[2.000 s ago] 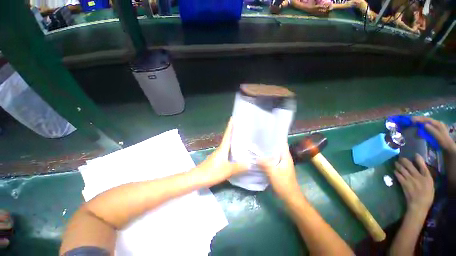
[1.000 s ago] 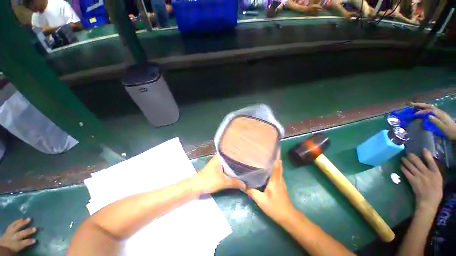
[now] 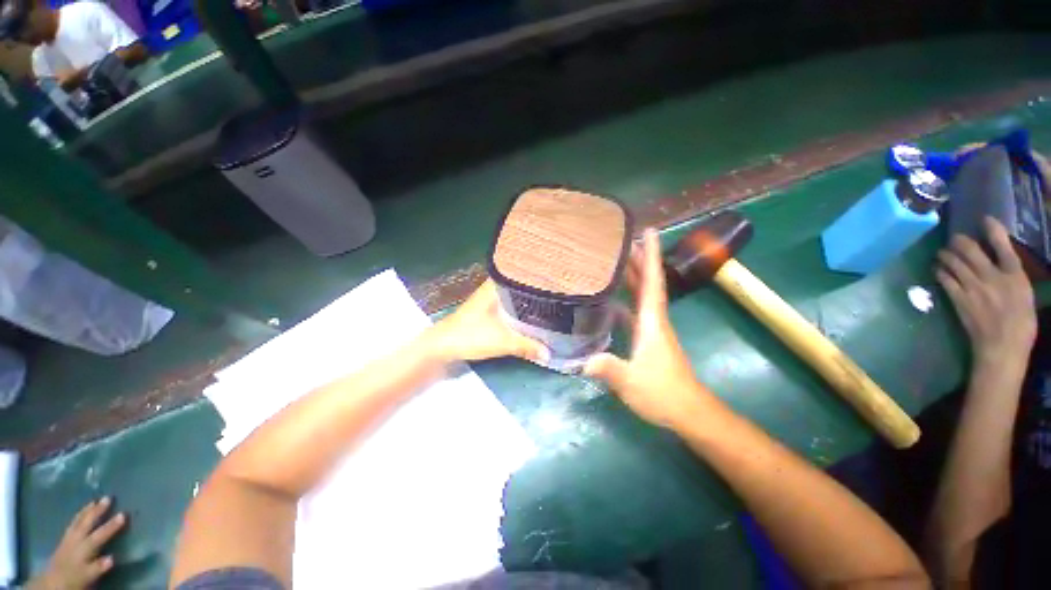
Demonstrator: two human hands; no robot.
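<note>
The speaker unit (image 3: pixel 561 242) stands in front of me with its wood-grain end up in a dark rim. A dark ribbed band shows below the rim, and the white bag (image 3: pixel 567 346) is bunched around the lower part. My left hand (image 3: pixel 490 328) grips the left side of the unit. My right hand (image 3: pixel 657 357) is against the right side, thumb low on the bag and fingers up along the side; its contact is partly hidden. A mallet (image 3: pixel 807 343) lies to the right. Flat white bags (image 3: pixel 392 449) lie under my left forearm.
A grey unit (image 3: pixel 302 194) stands in the lower channel beyond the bench edge. A bagged unit (image 3: pixel 75 294) is at far left, near a green post (image 3: pixel 115 213). A light-blue bottle (image 3: pixel 878 231) stands at right, beside a neighbour's hand (image 3: pixel 993 288). Another hand (image 3: pixel 83 547) rests at lower left.
The bag edge that stood around the wood-grain end is now below it, leaving the dark rim bare. My right hand's fingers have moved up the side. The view has turned and tilted.
</note>
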